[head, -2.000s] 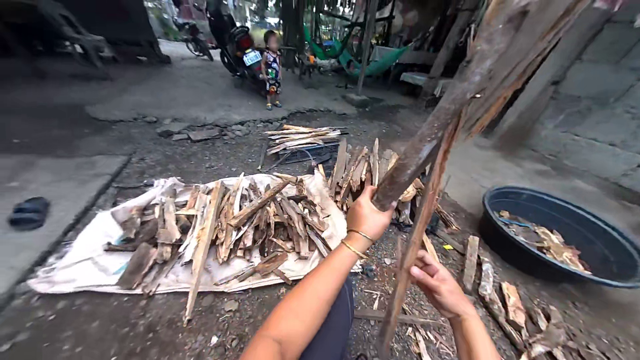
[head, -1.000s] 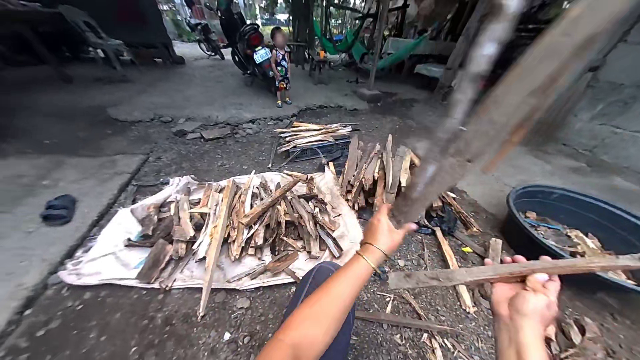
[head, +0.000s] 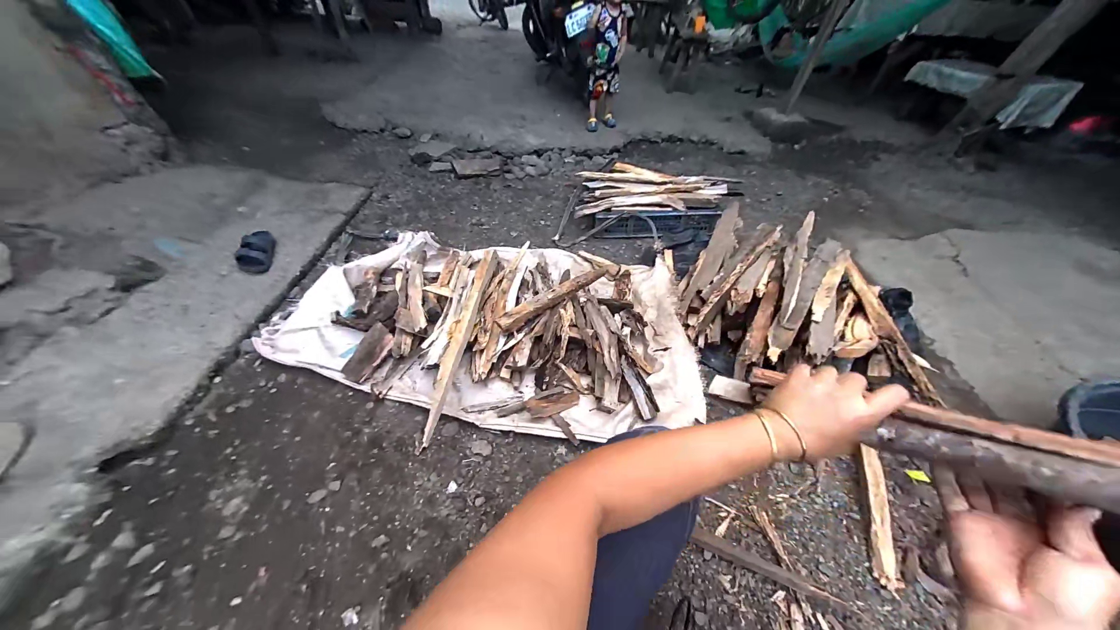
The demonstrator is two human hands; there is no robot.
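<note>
My left hand (head: 827, 409), with two bangles at the wrist, is closed around long split wood pieces (head: 1006, 446) that run out of view at the right edge. Palm up, my right hand (head: 1019, 551) supports the wood from below, its fingers partly hidden under it. Left of my hands, a heap of split firewood (head: 534, 324) lies on a white woven sack (head: 678, 367). Just beyond my left hand, a second pile of firewood (head: 779, 289) leans together. Farther back, thin split sticks (head: 652, 188) lie over a dark plastic crate (head: 656, 224).
A small person (head: 605, 61) stands beside a parked motorcycle (head: 547, 35) at the back. A dark sandal (head: 255, 251) lies on the concrete slab (head: 201, 289) at left. The dark tub's rim (head: 1089, 394) shows at right. Loose sticks (head: 878, 516) lie on the gravel near my hands.
The long wood, raised at a slant before, now lies nearly level low at the right. The separate stick in my right hand is now alongside the other wood. The view has swung left and down.
</note>
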